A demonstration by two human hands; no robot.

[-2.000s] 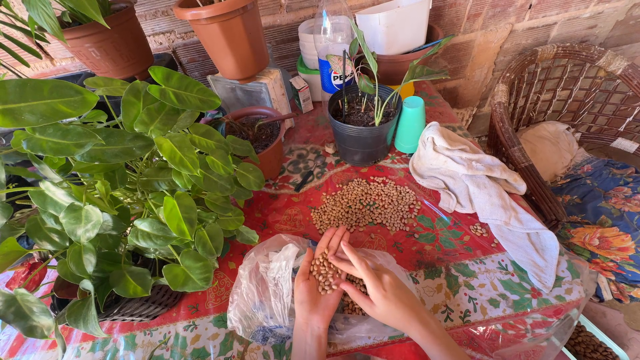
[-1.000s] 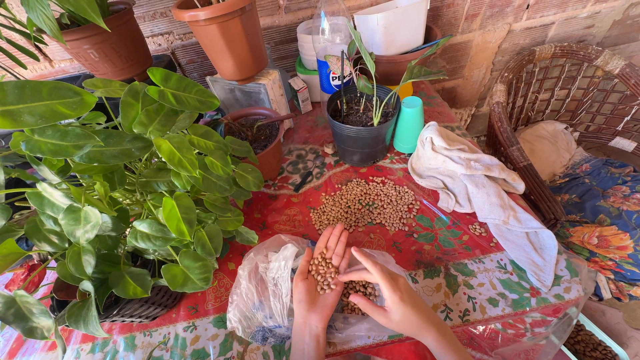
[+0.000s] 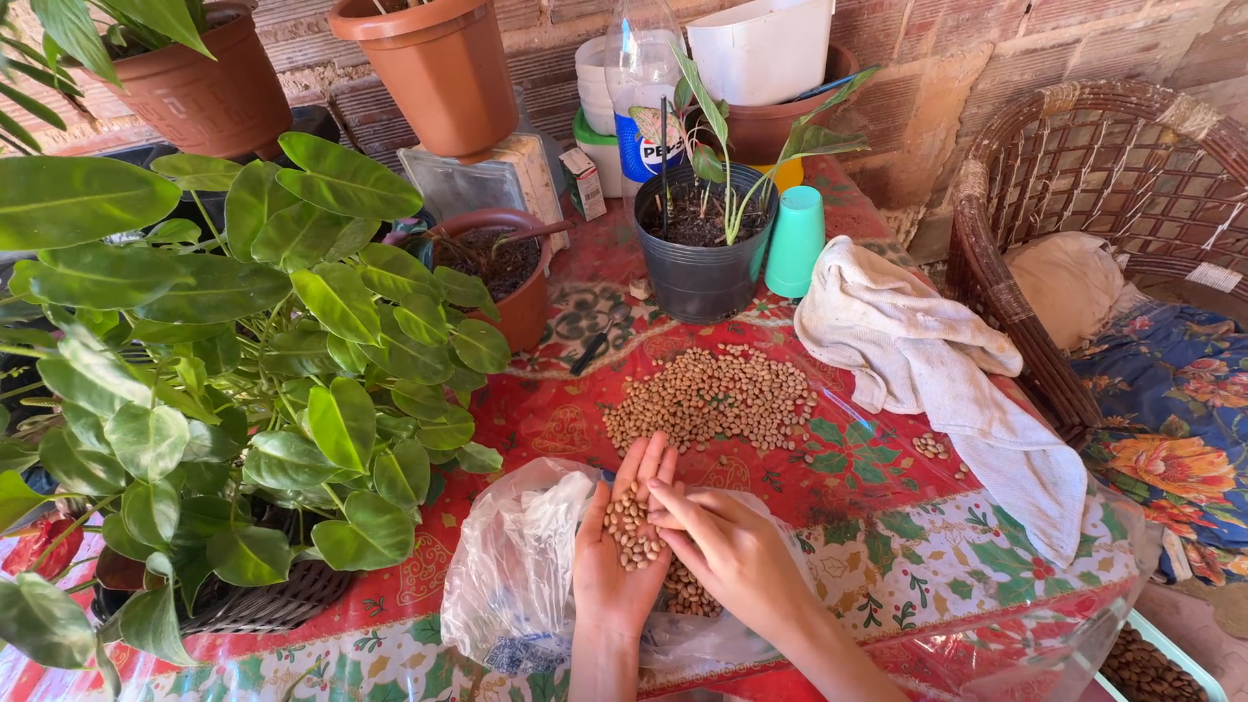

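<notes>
Palm up, my left hand [image 3: 624, 556] holds a small heap of light brown beans [image 3: 634, 526] over a clear plastic bag [image 3: 512, 565]. The fingertips of my right hand [image 3: 731, 551] are at the edge of those beans, the fingers bent and partly hiding them. More beans [image 3: 690, 590] show in the opening of the bag beneath my hands. Beyond my fingers, a spread pile of beans [image 3: 712, 395] lies on the red patterned tablecloth [image 3: 526, 419]. A few beans [image 3: 929, 446] lie apart near the cloth at the right.
A leafy potted plant [image 3: 253, 390] fills the left. Behind the pile stand a black plant pot [image 3: 702, 273], a green cup [image 3: 796, 244] and a terracotta pot [image 3: 517, 302]. A whitish cloth [image 3: 907, 331] lies right, beside a wicker chair [image 3: 1014, 263]. A tray of beans [image 3: 1155, 668] is at bottom right.
My right hand's fingers have shifted over the beans in my left palm, and fewer beans show there than two seconds ago. My left hand has stayed nearly in place.
</notes>
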